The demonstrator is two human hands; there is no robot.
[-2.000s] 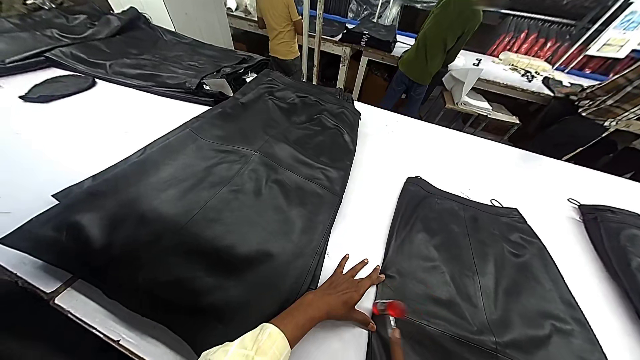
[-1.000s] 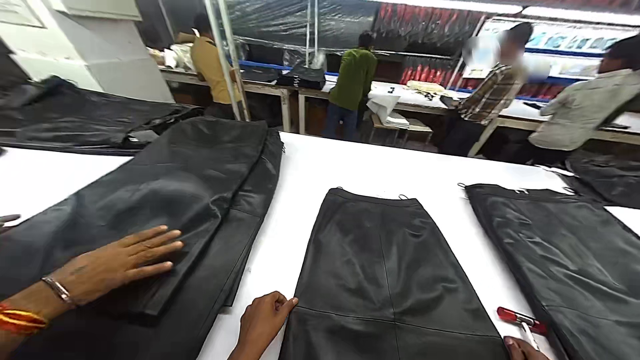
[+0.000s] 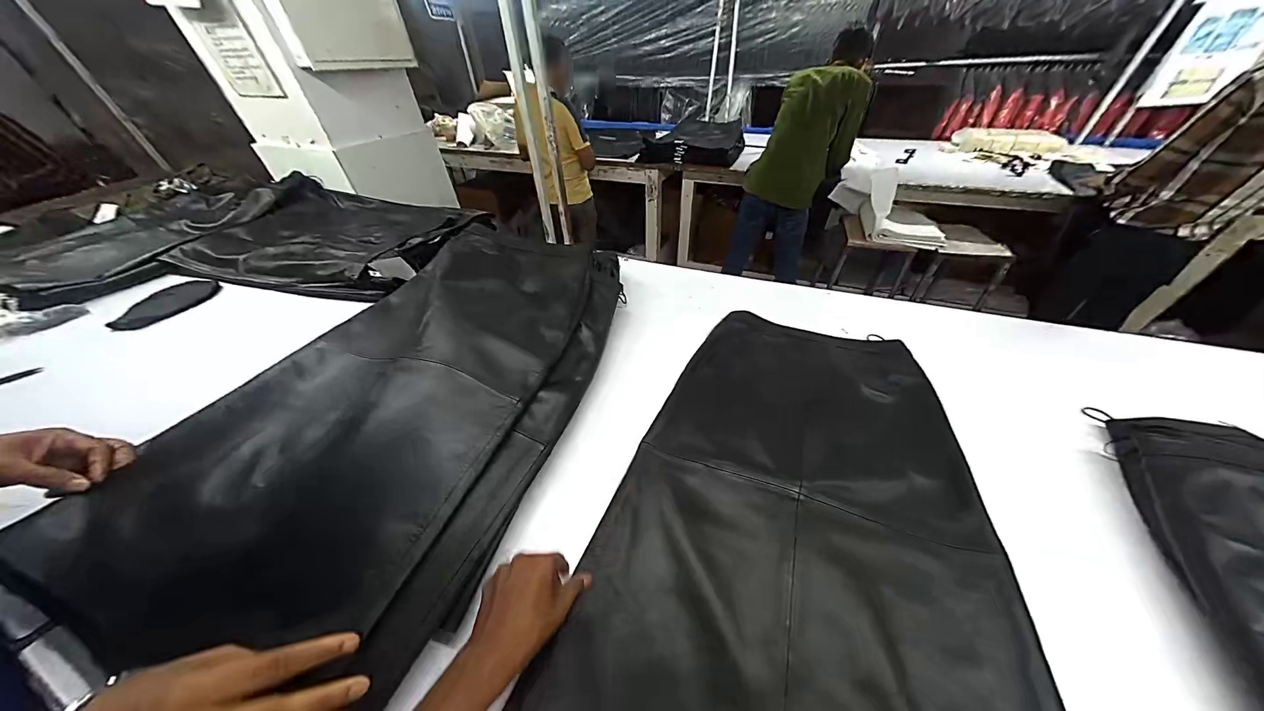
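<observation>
A black leather skirt lies flat on the white table, waistband at the far end, with a seam across it and another running down the middle. My left hand rests at its left edge, fingers curled and thumb touching the leather; whether it pinches the edge is unclear. My right hand is out of view. To the left, overlapping black leather skirts form a pile. A co-worker's braceleted hand lies over the pile's near part, and another hand is at its left edge.
Another black leather skirt with thin loops lies at the right. More black leather pieces and a small dark oval piece are at the back left. Beyond the white table people stand near other worktables and stools.
My right hand and the red-headed hammer beside it have left the view, which has turned. My left hand remains at the middle skirt's left edge. The co-worker's braceleted hand is nearer the pile's near end.
</observation>
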